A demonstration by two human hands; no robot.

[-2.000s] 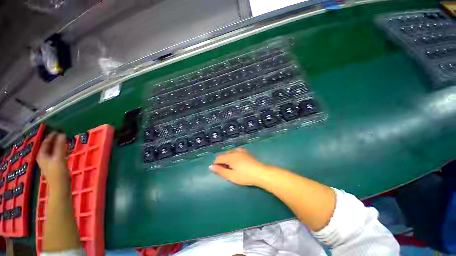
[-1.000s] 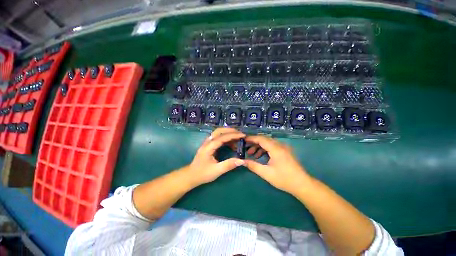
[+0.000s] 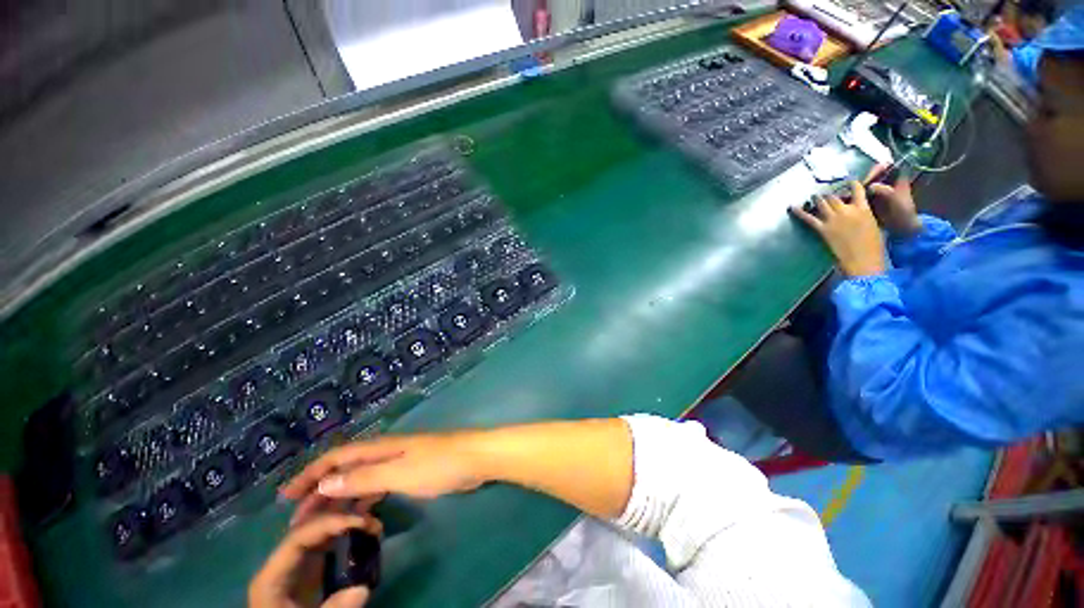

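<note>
My left hand (image 3: 303, 558) is low at the left, with its fingers and thumb around a small black device unit (image 3: 353, 561). My right hand (image 3: 398, 466) reaches in from the right just above it, fingers stretched out flat and tips overlapping the left hand's fingers. No object shows in my right hand, and its thumb side is partly hidden. The clear blister tray (image 3: 559, 297) lies beyond both hands, its near row full of black units with pale marks.
A dark phone (image 3: 48, 457) lies left of the blister tray, and a red tray (image 3: 12, 552) shows at the left edge. A person in a blue smock (image 3: 951, 344) works at the right, near another unit tray (image 3: 737, 178), a purple item (image 3: 796, 38) and cables.
The view has turned right, bringing the co-worker into sight. The black unit, earlier between both hands' fingertips, is now in my left hand. My right hand has flattened out above it.
</note>
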